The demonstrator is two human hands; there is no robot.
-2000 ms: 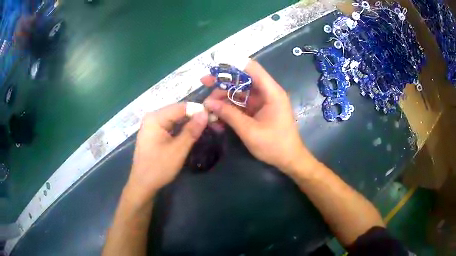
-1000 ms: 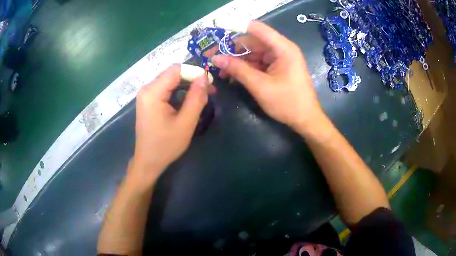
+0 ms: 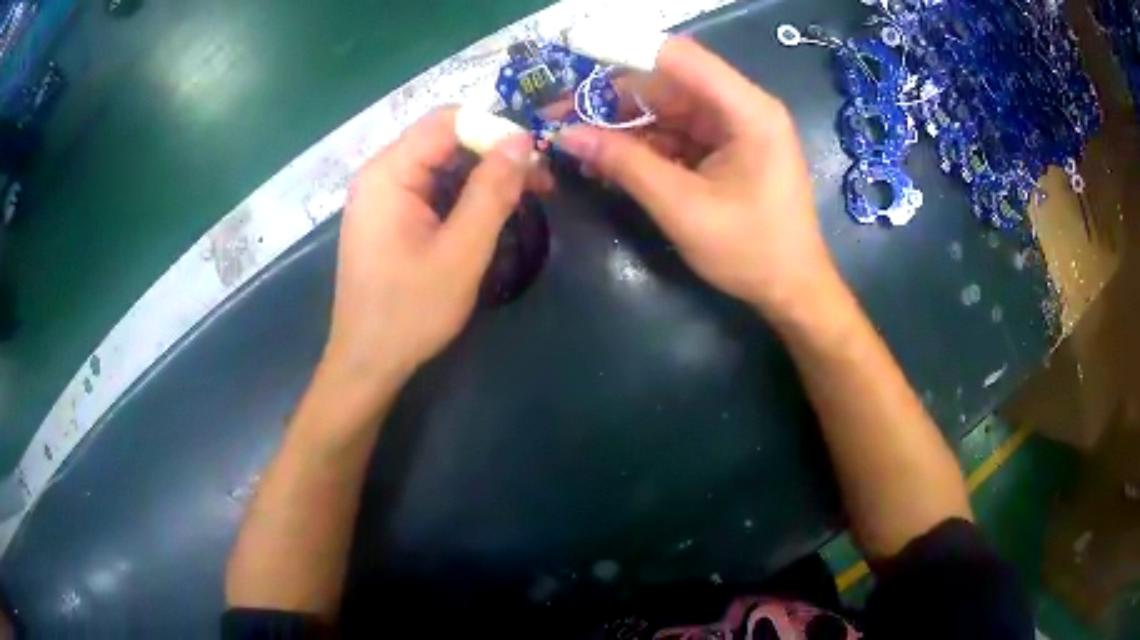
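A blue LED circuit board [image 3: 535, 85] with a yellow lit display reading like "188" is held up near the white edge strip. My right hand [image 3: 738, 175] grips it at its right side, with a thin white wire [image 3: 600, 115] looping by the fingers. My left hand [image 3: 419, 244] pinches something small at the board's lower edge; a tiny red bit shows there, the rest is hidden by the fingertips. White finger cots cover both index fingertips. A black round housing [image 3: 523, 256] shows partly under my left hand; whether the fingers hold it is unclear.
A strip of joined blue boards [image 3: 875, 131] lies to the right on the dark worktop [image 3: 600, 438]. A tangled pile of wired blue boards [image 3: 1000, 113] is beside it. Brown cardboard [image 3: 1075, 275] stands far right. The white edge strip [image 3: 238, 244] separates off the green belt [image 3: 200, 113].
The board has come up between my fingers and its display now faces me, glowing yellow. Both hands stay close together and sit higher in view. The black housing shows higher too.
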